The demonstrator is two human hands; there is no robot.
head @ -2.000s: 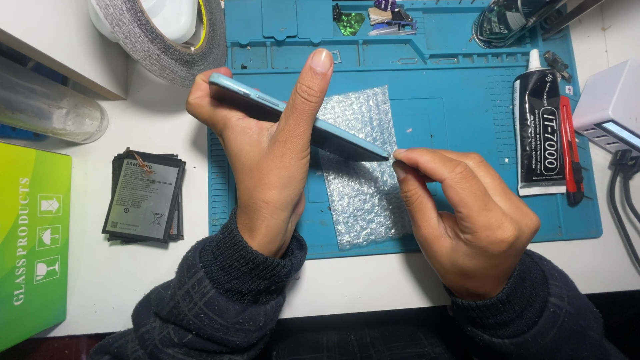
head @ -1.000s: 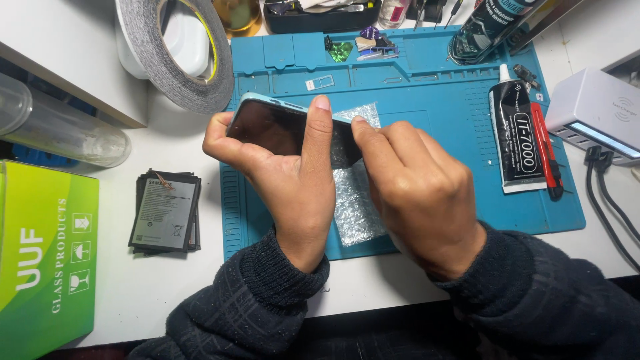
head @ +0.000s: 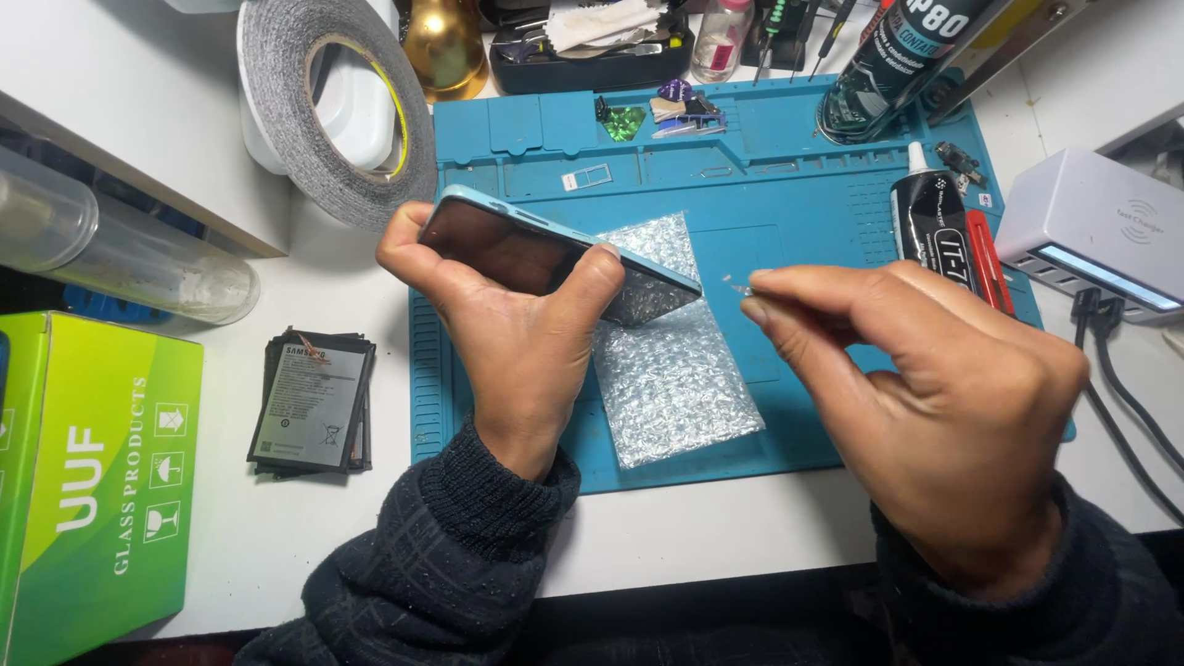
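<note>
My left hand (head: 518, 342) grips a smartphone (head: 499, 242) with a dark screen and a light blue frame, tilted above the mat. To the right of the phone's lower corner, my right hand (head: 925, 370) pinches a tiny clear piece (head: 742, 289) between thumb and forefinger; what it is cannot be made out. Beneath the phone, a sheet of bubble wrap (head: 680, 388) lies on the blue silicone work mat (head: 814, 416). A SIM tray (head: 587, 177) rests in a recess near the mat's top.
Stacked phone batteries (head: 310, 407) and a green box (head: 111, 481) are at left, tape rolls (head: 268, 111) behind. A black glue tube (head: 930, 222), a red cutter (head: 988, 264), a spray can (head: 879, 74) and a white charger with cables (head: 1082, 222) stand or lie at right.
My right hand has moved from the phone's edge out to the right, now apart from it. My left hand has kept hold of the phone.
</note>
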